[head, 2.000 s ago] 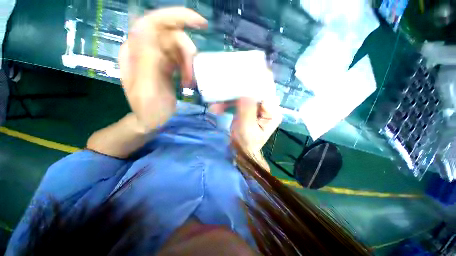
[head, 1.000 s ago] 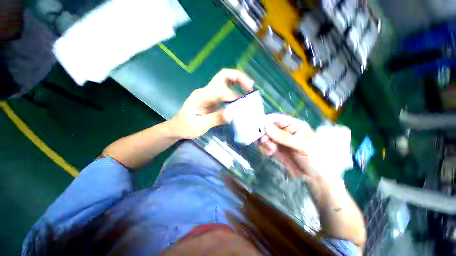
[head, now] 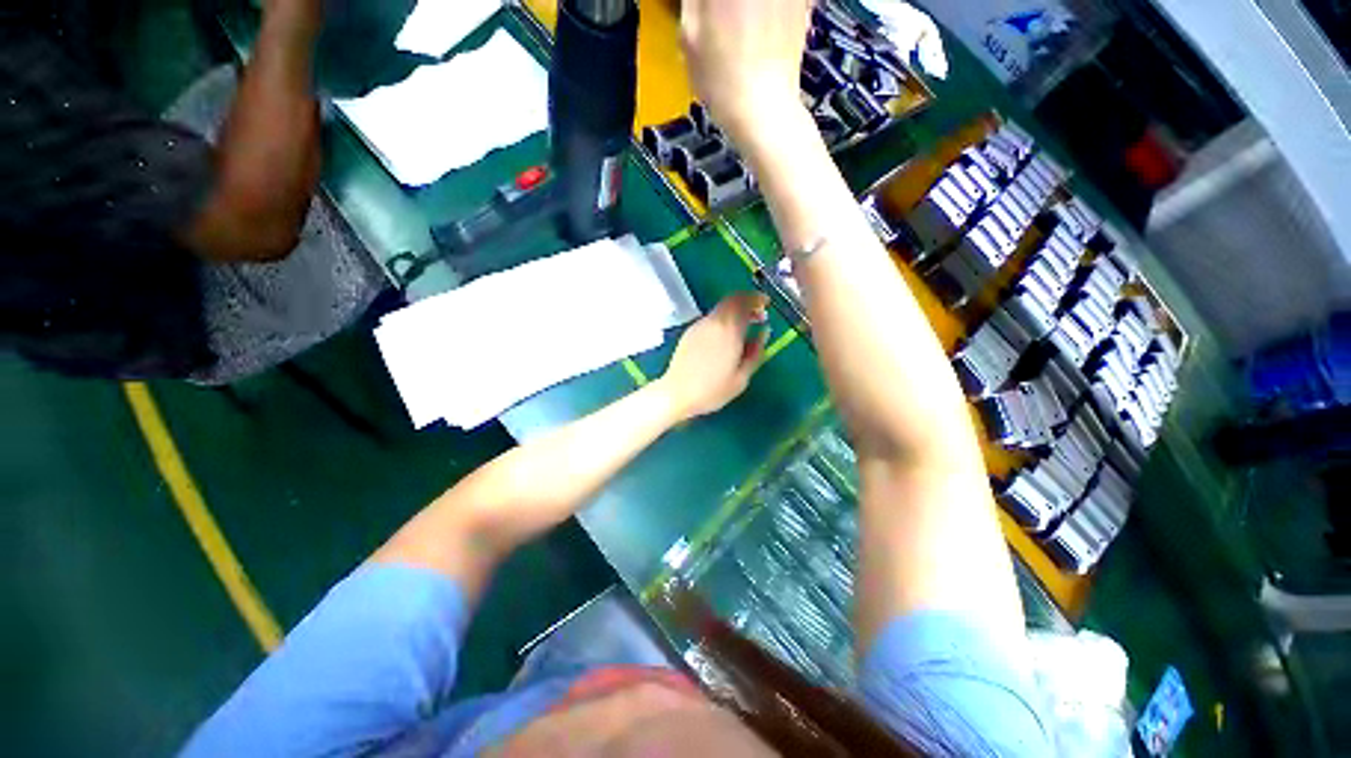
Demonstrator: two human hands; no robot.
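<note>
My left hand (head: 716,356) rests low over the green bench beside the white sheets (head: 526,329), fingers curled; whether it holds anything small cannot be told. My right hand (head: 745,52) reaches to the top edge of the view, over the far orange-yellow tray (head: 659,74) of dark and silver units (head: 719,166). Its fingertips are cut off, so what it holds is hidden. A nearer orange-yellow tray (head: 1055,575) holds rows of silver-grey device housings (head: 1019,356) to the right of my right forearm.
A black bottle (head: 590,126) and a red-and-black tool (head: 496,215) stand and lie behind the sheets. More white paper (head: 456,111) lies beyond. Another worker's arm (head: 264,156) is at the left. A clear blister tray (head: 793,548) lies near me; a blue packet (head: 1166,711) is lower right.
The white housing that was between both hands is no longer visible. My right hand has reached far forward and my left hand has moved apart from it. The view has shifted toward the trays and neighbouring worker.
</note>
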